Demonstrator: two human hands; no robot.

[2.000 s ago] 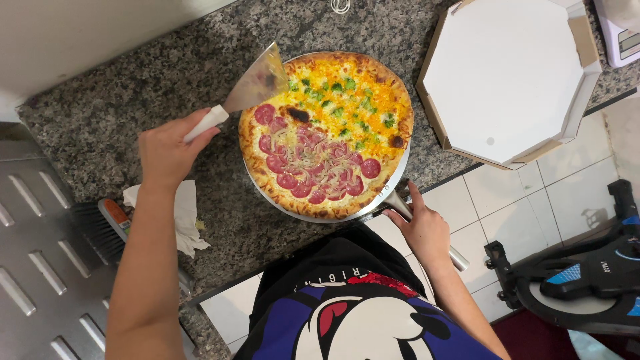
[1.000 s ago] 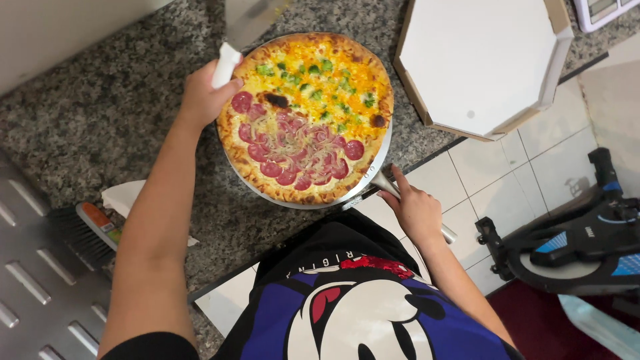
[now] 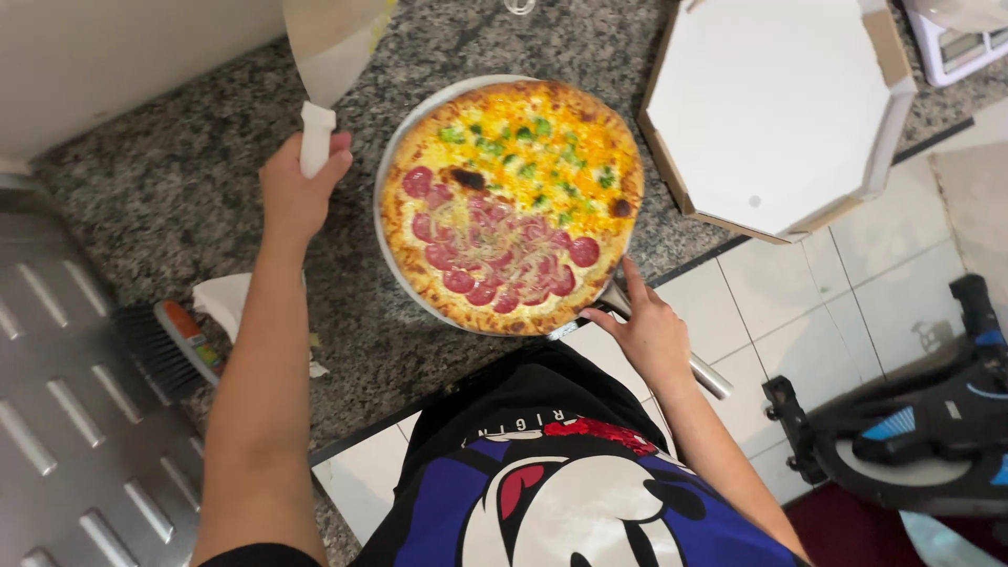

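My left hand is closed around the white handle of a broad metal spatula, its blade pointing away from me, left of the pizza and apart from it. A whole pizza lies on a round metal peel; one half bears broccoli and orange cheese, the other sliced sausage and onion. Dark scorched spots show on it. At the peel's near right side, my right hand grips the metal handle close to the rim, thumb and forefinger near the crust. The handle's end sticks out beyond that hand.
An open octagonal cardboard pizza box with a white inside stands right of the peel on the granite counter. A brush and a white cloth lie at left beside ridged metal. A scale is at top right; black equipment stands on the floor.
The spatula was at the pizza's upper left edge two seconds ago; my left hand now holds it farther left, clear of the crust. The pizza sits farther right on the peel, with more metal bared at left.
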